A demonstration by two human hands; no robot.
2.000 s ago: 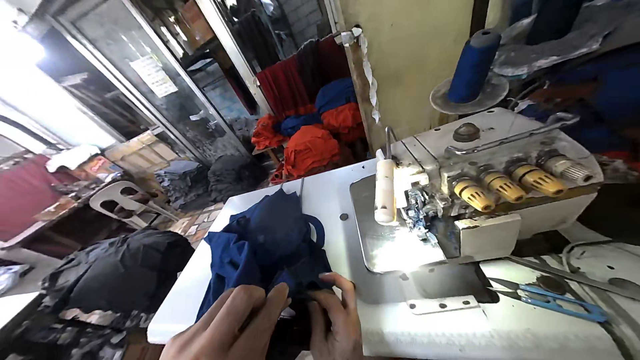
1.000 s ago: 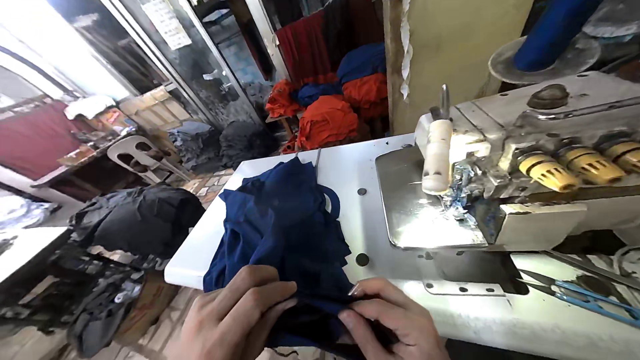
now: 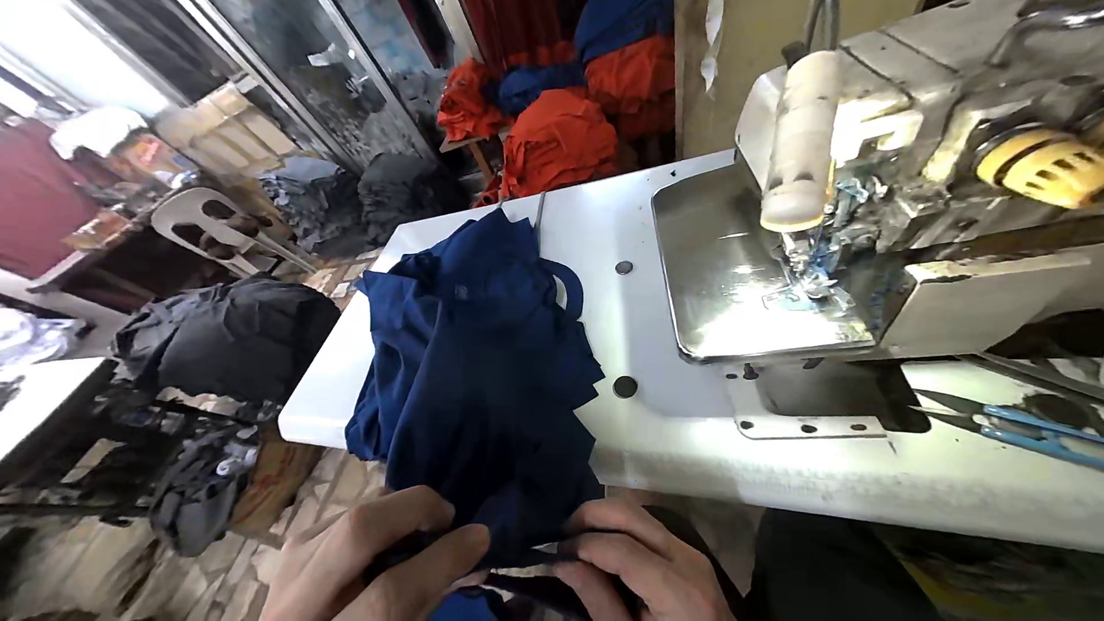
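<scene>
Navy blue fabric (image 3: 483,345) lies bunched over the left end of a white sewing table and hangs over its front edge. My left hand (image 3: 379,552) pinches the lower part of this cloth between thumb and fingers. Close to its right, my right hand (image 3: 642,561) grips the same cloth, with a small gap between the two hands. The fingertips of both are partly hidden in dark folds. An industrial overlock sewing machine (image 3: 931,172) stands on the table to the right, its lamp lighting the metal plate (image 3: 733,285) and presser foot (image 3: 811,289).
Blue-handled thread snips (image 3: 1026,423) lie at the right of the table (image 3: 673,466). Beyond the table are red and blue cloth bundles (image 3: 561,142). Dark cloth heaps (image 3: 228,336) and a white plastic chair (image 3: 203,228) stand at the left.
The view has shifted closer to the table's left end. Both hands have moved with the cloth toward the table's front edge and now hold it just beyond that edge.
</scene>
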